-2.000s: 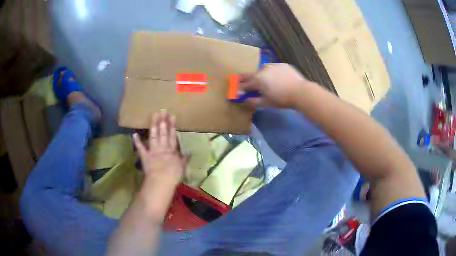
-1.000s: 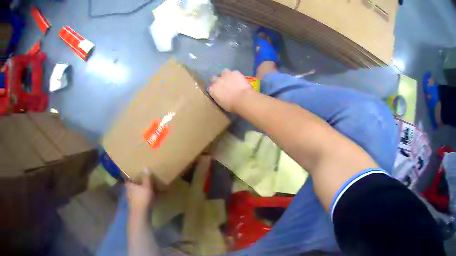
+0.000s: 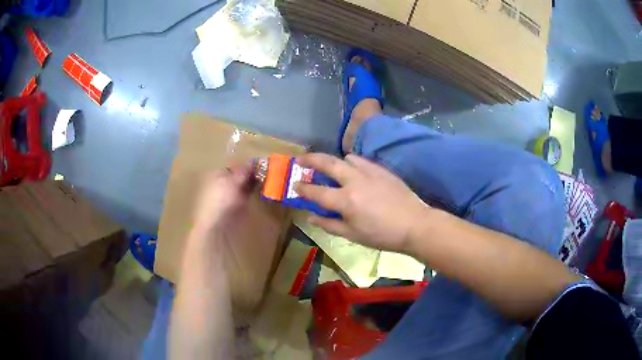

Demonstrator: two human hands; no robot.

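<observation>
A brown carton [image 3: 200, 144] lies closed in front of me, between my legs, a strip of shiny tape near its far edge. My right hand [image 3: 373, 200] grips the tape gun [image 3: 279, 178], blue with an orange cutting end, above the carton's right part. The orange end points left. My left hand [image 3: 217, 200] is blurred, its fingers right beside the cutting end; whether they pinch the tape cannot be told. My left forearm covers much of the carton, and no red label shows on it.
Flat carton stack [image 3: 479, 42] beyond my right foot; made-up cartons [image 3: 56, 232] at left. Red stool [image 3: 341, 316] below, pale backing strips [image 3: 394, 266] around it. Film heap [image 3: 253, 35], red curled sheets [image 3: 86, 76] and another red stool [image 3: 24, 133] on the floor. Another person's foot [image 3: 597, 133] at right.
The carton has turned, and its labelled face no longer shows. My right hand has brought the tape gun over the carton. My left hand has moved from the near edge up to the cutting end.
</observation>
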